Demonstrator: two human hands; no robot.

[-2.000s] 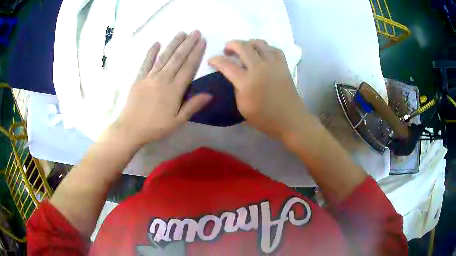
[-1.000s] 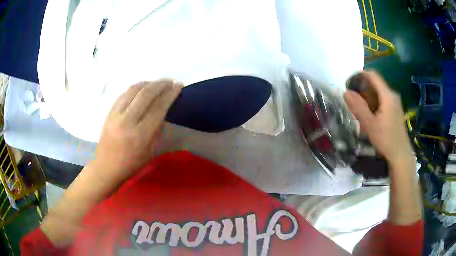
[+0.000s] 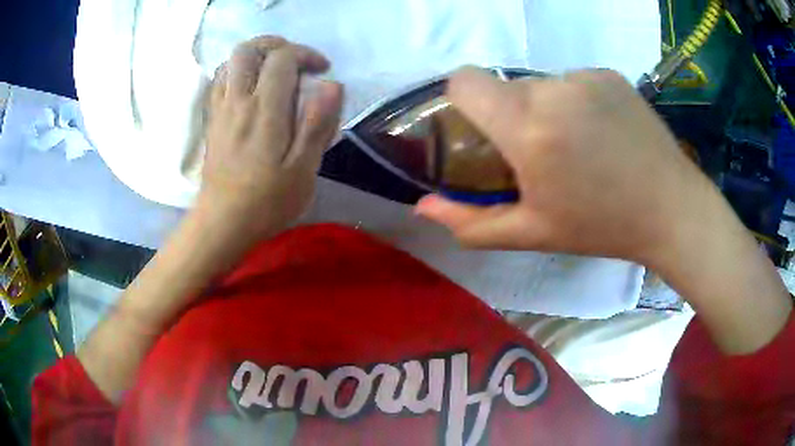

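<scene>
The white garment (image 3: pixel 375 35) lies over the navy padded board (image 3: pixel 362 171), whose dark rounded end shows at the garment's near edge. My right hand (image 3: pixel 575 165) is closed around the brown handle of the steam iron (image 3: pixel 405 131). The iron's pointed tip faces left, over the garment's edge and the board end. My left hand (image 3: pixel 270 131) is on the garment just left of the iron's tip, fingers curled, with a bit of white cloth between thumb and fingers. The iron's rear is hidden behind my right hand.
The white-covered table (image 3: pixel 558 283) extends towards me. A yellow hose fitting (image 3: pixel 693 43) rises at the upper right. White cloth (image 3: pixel 619 361) hangs below the table's near right edge. Yellow wire racks (image 3: pixel 17 261) stand at the lower left, and another is partly visible at the upper right.
My right hand left the garment, took hold of the iron at the right and brought it left onto the garment's edge. My left hand went from flat to curled on the cloth.
</scene>
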